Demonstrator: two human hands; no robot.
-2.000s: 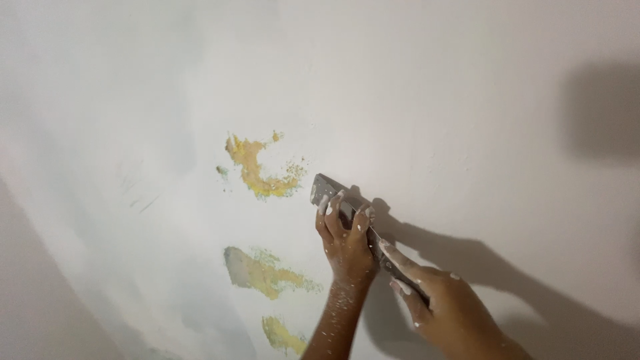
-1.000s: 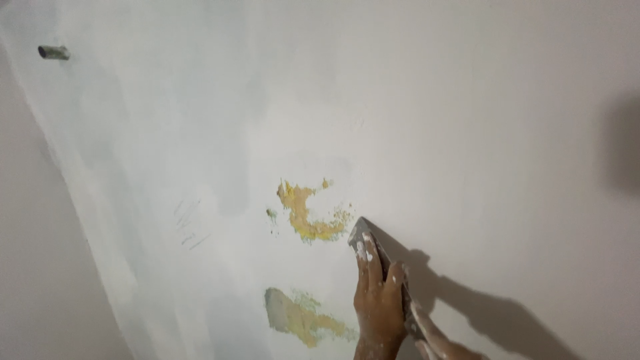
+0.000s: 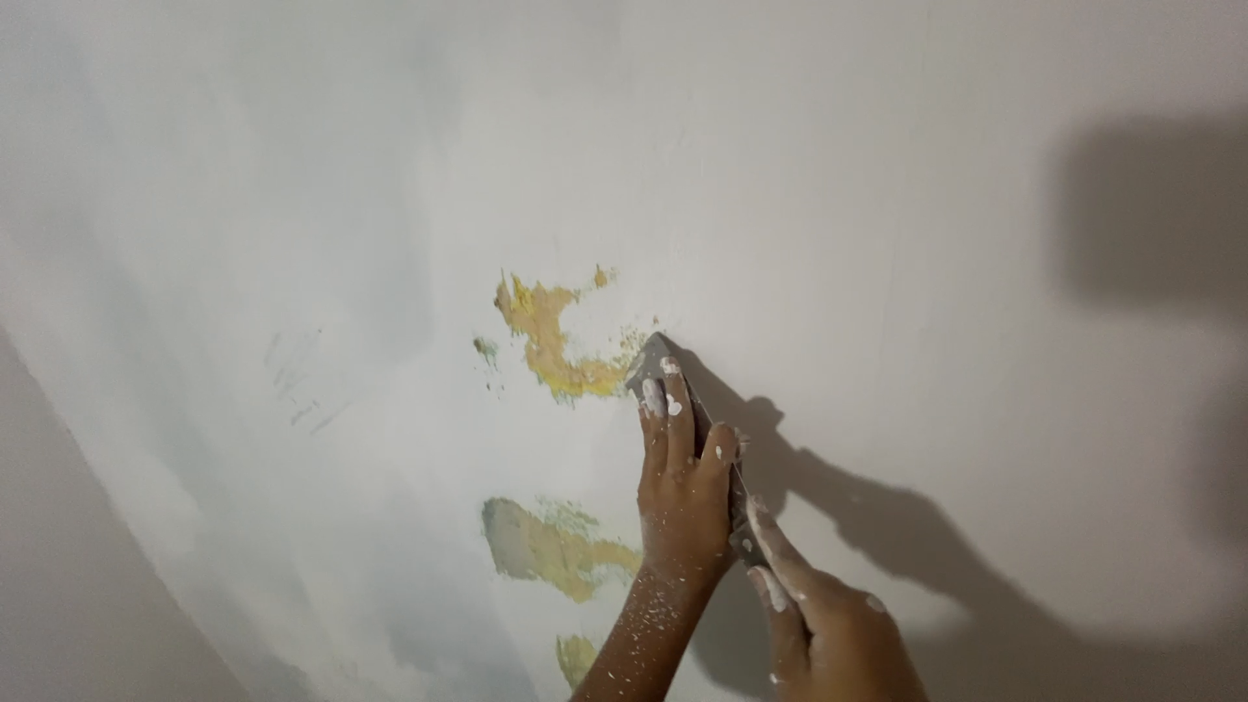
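A scraper (image 3: pixel 659 357) with a flat metal blade lies against a white painted wall (image 3: pixel 877 244), its blade edge at the right end of a bare yellow-tan patch (image 3: pixel 548 341). My left hand (image 3: pixel 685 487) presses its fingertips on the blade, with the thumb along the tool's side. Lower right, my right hand (image 3: pixel 838 624) is closed round the handle, one finger stretched along it. White specks and smears cover both hands and my left forearm. The palm of my right hand is hidden.
Below the first patch are a second yellow-grey patch (image 3: pixel 546 546) and part of a third (image 3: pixel 577 658). Dark scratches (image 3: pixel 302 390) mark the wall at left. A grey surface (image 3: pixel 78 565) meets the wall along a slanting edge at lower left. Shadows fall on the right.
The blade has come closer to the upper patch and now reaches its right end. Both hands stay on the tool. The view has shifted.
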